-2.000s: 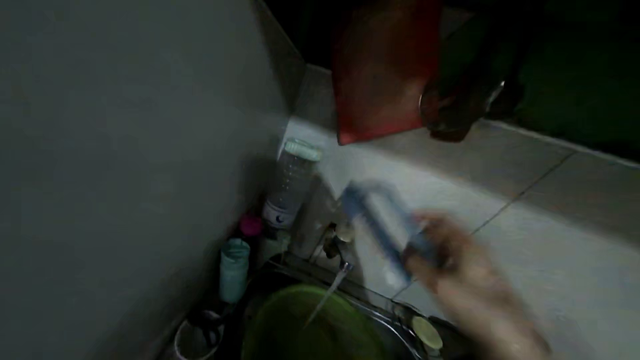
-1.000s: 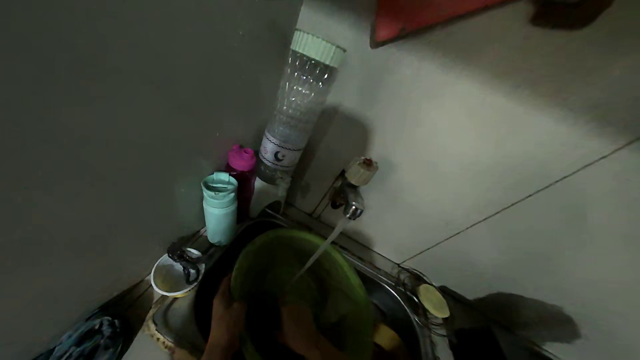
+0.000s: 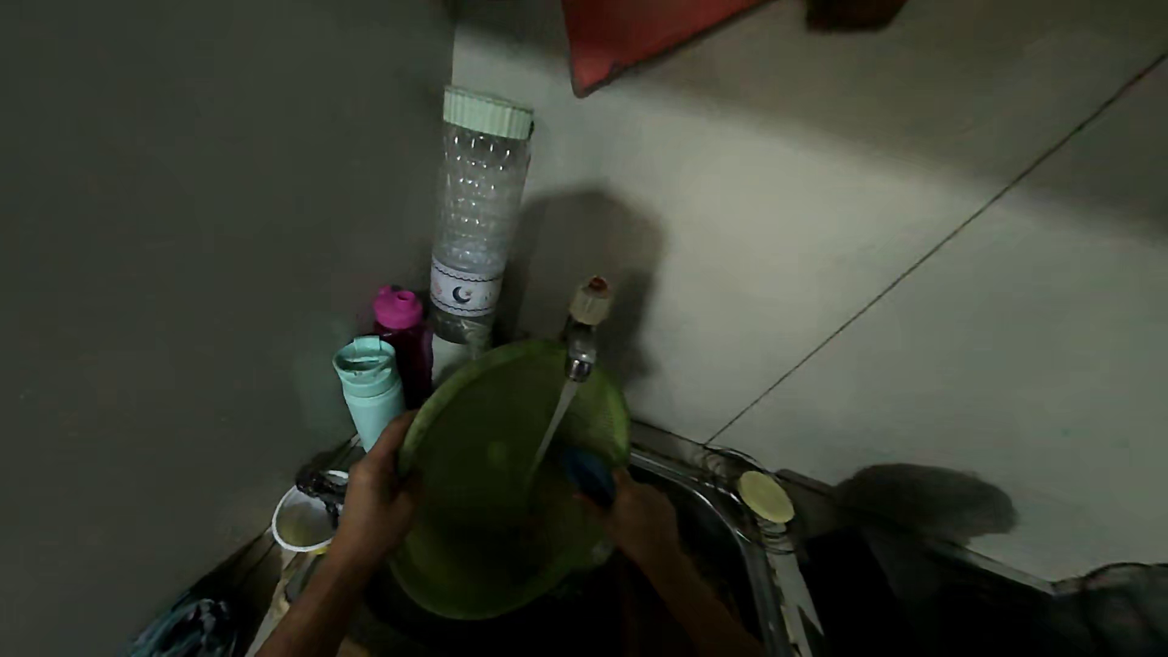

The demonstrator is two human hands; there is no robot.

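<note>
A round green plastic basin (image 3: 474,547) is tilted up over the sink. My left hand (image 3: 376,497) grips its left rim. Inside the right side of the basin, my right hand (image 3: 639,516) holds a dark blue object (image 3: 589,474), perhaps a brush or sponge; its underside is hidden. Water runs from the metal faucet (image 3: 580,351) into the basin. The basin's lower part lies in shadow.
A tall clear bottle (image 3: 479,201), a magenta bottle (image 3: 401,338) and a mint tumbler (image 3: 370,392) stand by the left wall. A white tub (image 3: 301,520) is lower left. Right of the sink's metal rim (image 3: 753,566) sits a yellow round item (image 3: 766,497).
The green basin has been lifted and tilted beneath the faucet. My hands, low in the basin a second ago, are now at its left rim and right side. The view has shifted.
</note>
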